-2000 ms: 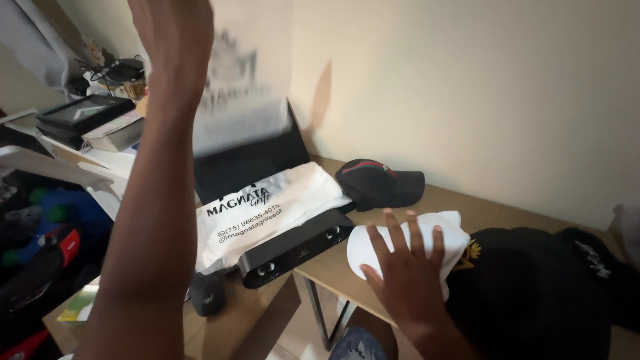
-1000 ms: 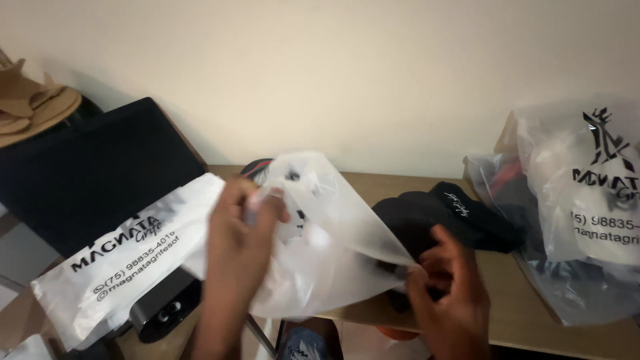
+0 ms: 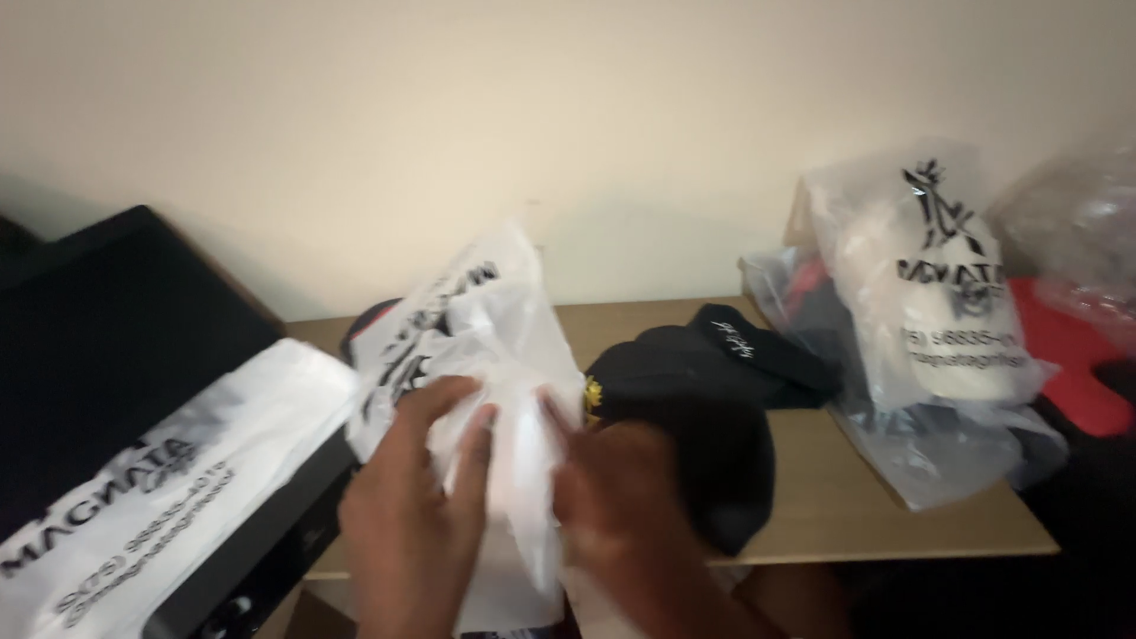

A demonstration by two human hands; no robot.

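My left hand [image 3: 417, 506] and my right hand [image 3: 621, 497] pinch a translucent white plastic bag [image 3: 506, 355] with black print, held up above the front of the wooden table. The bag is bunched between my fingers, and motion blurs it. Whatever it may hold cannot be made out. Just right of my right hand lie dark caps [image 3: 710, 426], one with a small yellow emblem, another with white lettering. Part of a dark cap with a red line [image 3: 359, 328] shows behind the bag.
On the left stand a black screen-like panel [image 3: 115, 337], a printed white plastic bag [image 3: 213, 470] and a black device [image 3: 275, 541]. To the right, a clear printed bag [image 3: 932, 293] leans near the wall, beside a red item [image 3: 1065, 373]. The wooden table's front edge [image 3: 887, 557] runs below.
My left hand has come down from its raised position. My right hand has left the white cap it touched earlier. Both hands now grip the bag, which is more bunched than one second ago.
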